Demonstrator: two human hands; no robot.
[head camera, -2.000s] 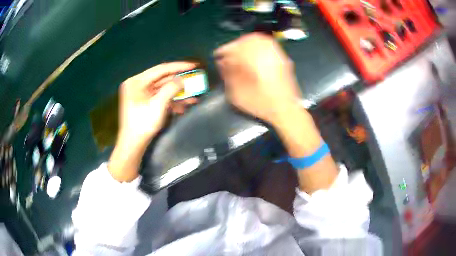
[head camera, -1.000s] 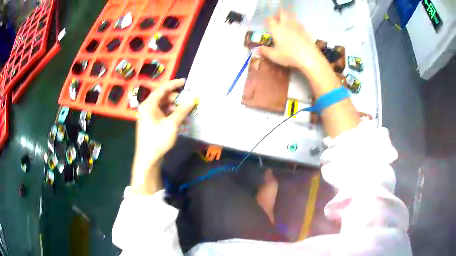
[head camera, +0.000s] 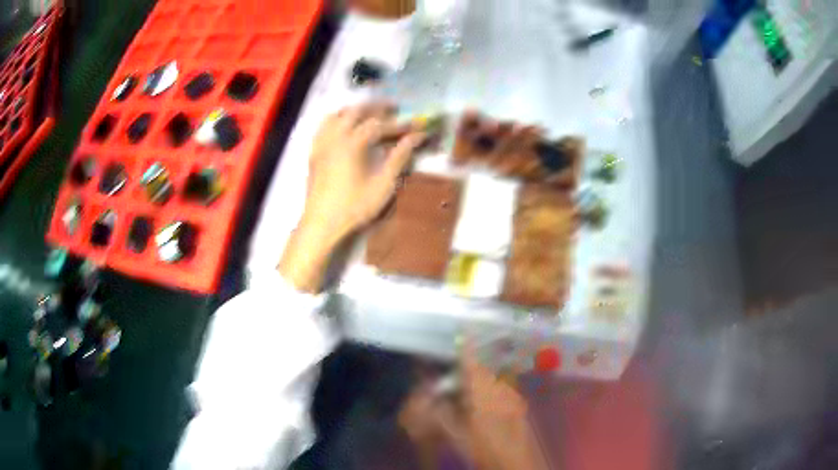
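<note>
My left hand (head camera: 354, 174) reaches over the white machine bed, its fingertips at a small yellow-and-dark module (head camera: 430, 125) at the upper left of the brown fixture blocks (head camera: 413, 225). Blur hides whether the fingers grip it. My right hand (head camera: 492, 413) is low and blurred at the bed's front edge, one finger pointing up near the buttons; its hold cannot be told. More brown blocks (head camera: 542, 243) lie to the right, with a white piece and a yellow label between them.
A red-orange tray (head camera: 207, 248) with dark modules stands left of the bed. Loose modules (head camera: 73, 335) lie on the green mat. Small modules (head camera: 595, 209) sit right of the fixture. A red button (head camera: 548, 359) is on the front edge. A white machine (head camera: 781, 92) stands far right.
My left hand has moved from the bed's left edge to the fixture. My right hand has left the fixture for the front edge. The view has shifted.
</note>
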